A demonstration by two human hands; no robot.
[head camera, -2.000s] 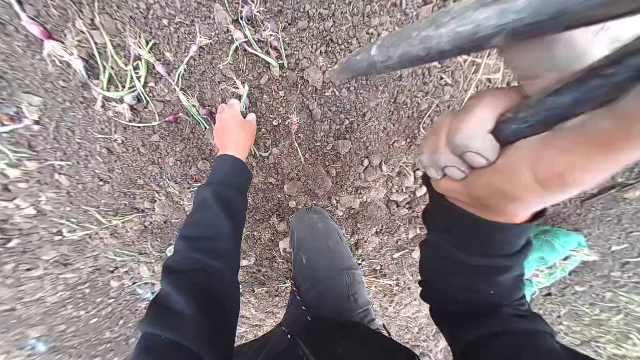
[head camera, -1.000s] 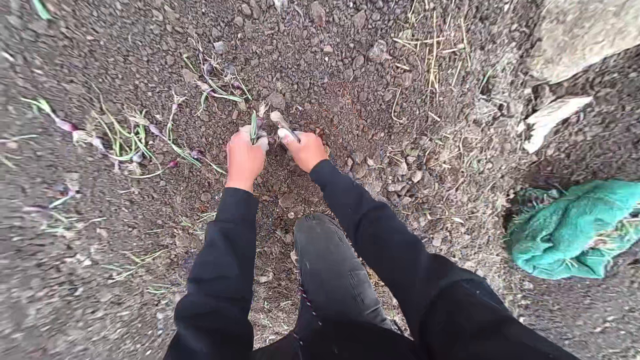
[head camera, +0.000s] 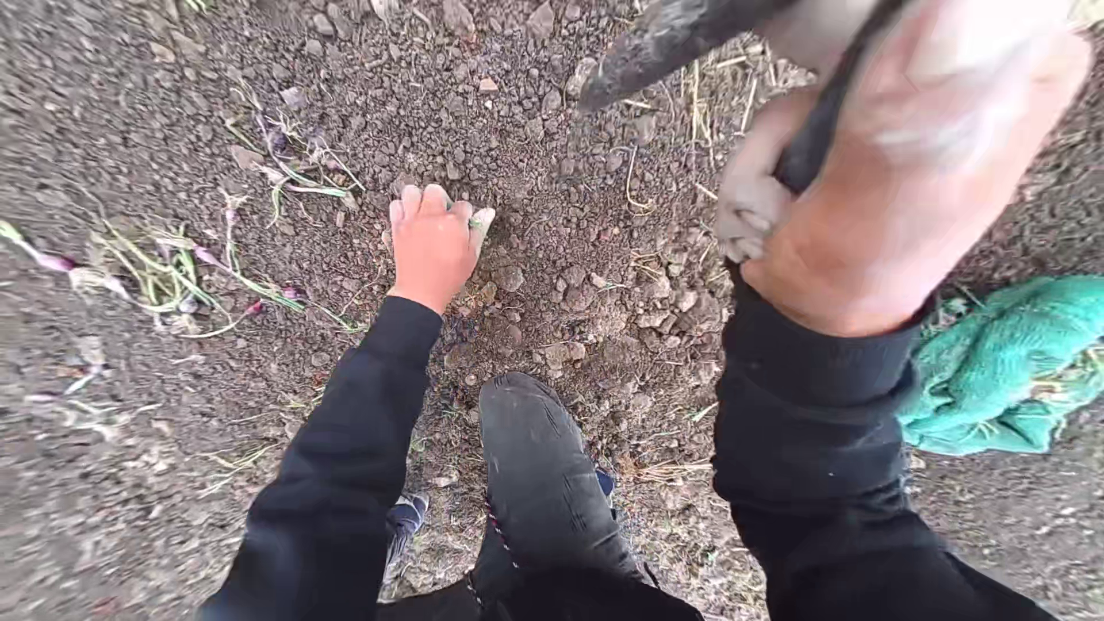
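Observation:
My left hand (head camera: 435,250) rests palm down on the loose stony soil (head camera: 535,164). A bit of green shows between its thumb and fingers; what it holds is mostly hidden. At the upper right, close to the camera, my right hand (head camera: 862,207) is closed around the dark handle of a hand tool (head camera: 832,121). The tool's dirty, dark pointed end (head camera: 655,56) reaches left above the ground; its full shape is cut off. Left of my left hand lie uprooted onion plants (head camera: 164,267) with purple bulbs and green leaves, and a smaller bunch (head camera: 293,164) above them.
A green mesh sack (head camera: 1000,371) with dry plant matter lies on the right, partly behind my right sleeve. My knee in dark trousers (head camera: 539,466) is at the bottom centre. Dry straw and stones are scattered over the soil.
My right hand, at the ground beside my left hand one second ago, is now raised at the upper right with the tool. The view has shifted.

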